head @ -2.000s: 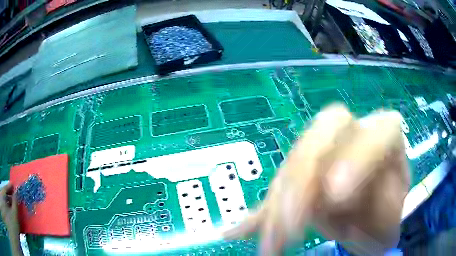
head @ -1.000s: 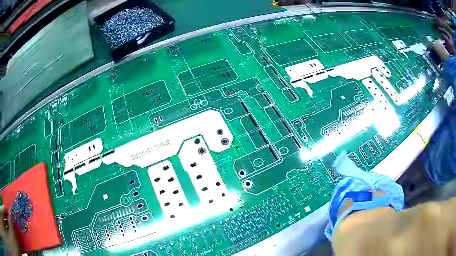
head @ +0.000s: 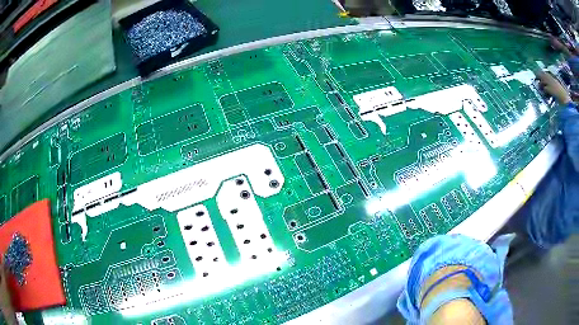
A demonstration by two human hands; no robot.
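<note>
A large green circuit board (head: 254, 130) with white pad areas and dark holes lies across the view. A flat red-orange pad (head: 41, 254) lies over its left end and carries a small heap of silver-grey parts (head: 18, 256). My left hand (head: 5, 295) shows only as a blurred sliver at the left edge, beside the pad; its fingers and grip are hidden. My right hand (head: 456, 308) is mostly cut off by the bottom edge. Only skin near the wrist, a blue band and a blue cuff show; the fingers are out of the picture.
A black bin (head: 166, 39) of silver-grey parts stands behind the board, beside a pale green sheet (head: 54, 70). A metal edge (head: 419, 251) runs along the front. At the right, another person's hand (head: 553, 86) and blue sleeve (head: 551, 197) are over the board's far end.
My right hand was blurred over the board two seconds ago and has drawn back to the bottom edge. The view has shifted rightward, leaving the pad and my left hand more cut off.
</note>
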